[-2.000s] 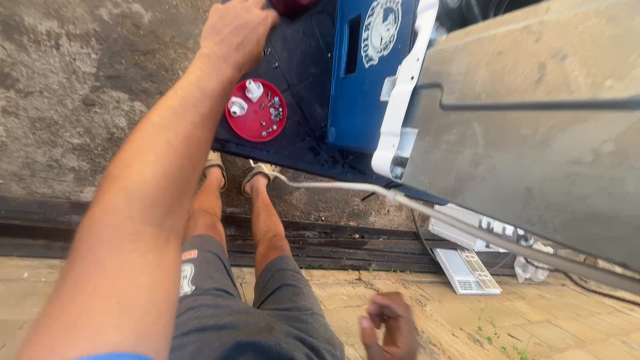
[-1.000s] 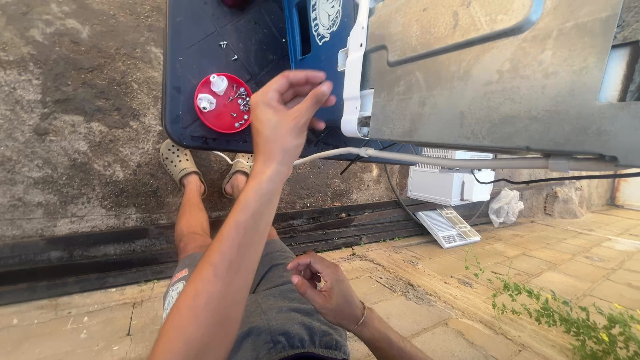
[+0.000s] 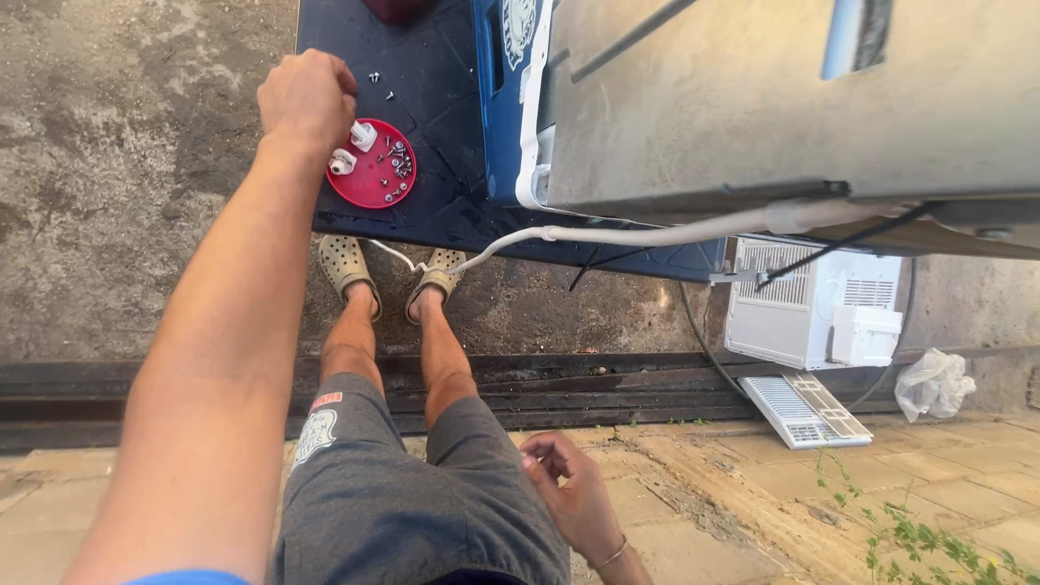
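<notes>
My left hand [image 3: 307, 97], its back toward me, is over the dark table's left edge, just above and left of a round red dish [image 3: 371, 188]. Its fingers curl out of sight, so what they hold is hidden. In the dish lie two white plastic fittings [image 3: 362, 136] and several small screws [image 3: 401, 162]. A few loose screws [image 3: 374, 77] rest on the table [image 3: 439, 106] above it. Low in the view, beside the grey shorts, my right hand [image 3: 561, 471] hangs half curled; whether something small is between its fingertips cannot be told.
A large metal-cased appliance [image 3: 699, 122] and a blue plastic crate [image 3: 502, 154] stand on the table's right. A pale cable [image 3: 617, 236] runs along its front edge. On the ground are a white air conditioner unit [image 3: 772, 317], a grille panel [image 3: 800, 422] and a plastic bag [image 3: 934, 386].
My left hand has moved from the right of the red dish, where its fingers were spread, to its upper left. My right hand remains low by the shorts.
</notes>
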